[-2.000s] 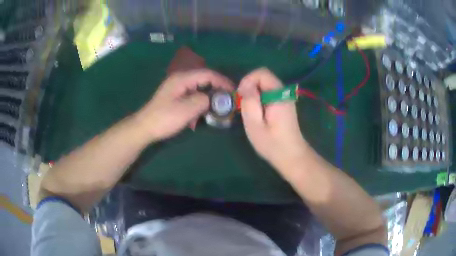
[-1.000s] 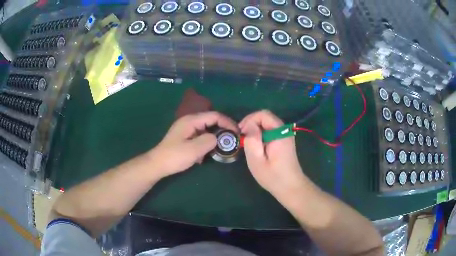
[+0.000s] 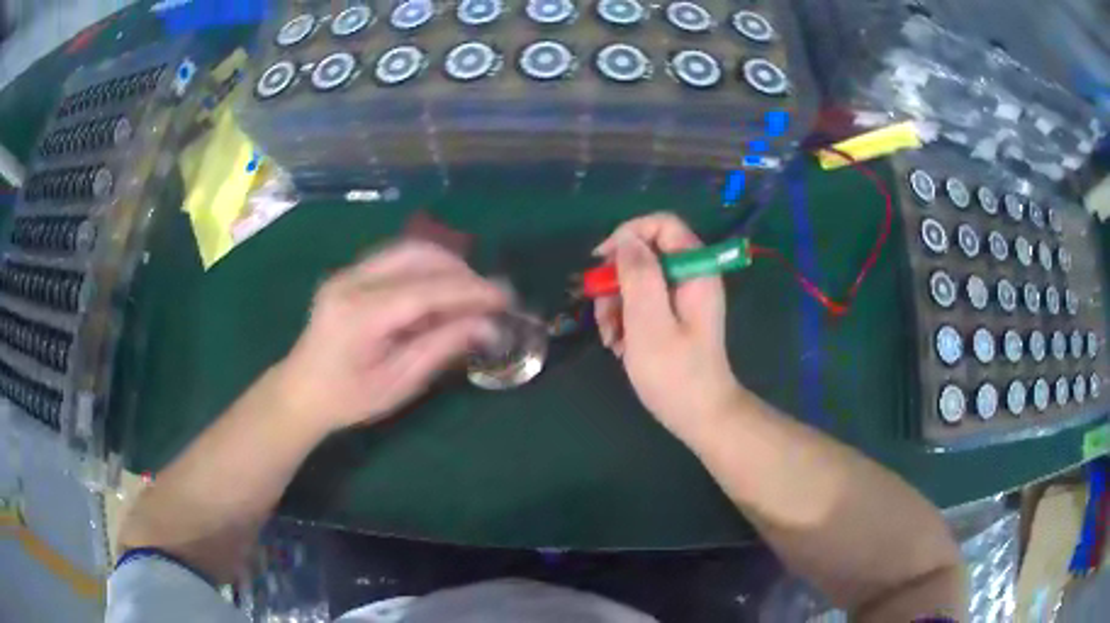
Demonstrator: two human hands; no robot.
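My right hand (image 3: 670,329) holds the test probe (image 3: 708,261), with a green handle and a red front end pointing left. The red end is apart from the test base. My left hand (image 3: 392,331) is motion-blurred at the upper left of the shiny round metal test base (image 3: 506,369), which lies on the green mat. The fingertips overlap the base's upper left side. Blur hides whether they hold a speaker driver.
A stack of clear trays with ringed round drivers (image 3: 548,60) stands at the far side. More trays stand at left (image 3: 50,234) and right (image 3: 1002,296). Yellow paper (image 3: 219,183) lies at left. A red wire (image 3: 890,213) loops at right. A reddish-brown square (image 3: 441,231) is partly hidden.
The red probe end has moved up and away from the base. My left hand has moved left, and its fingers no longer clearly show the driver between them. The view has shifted.
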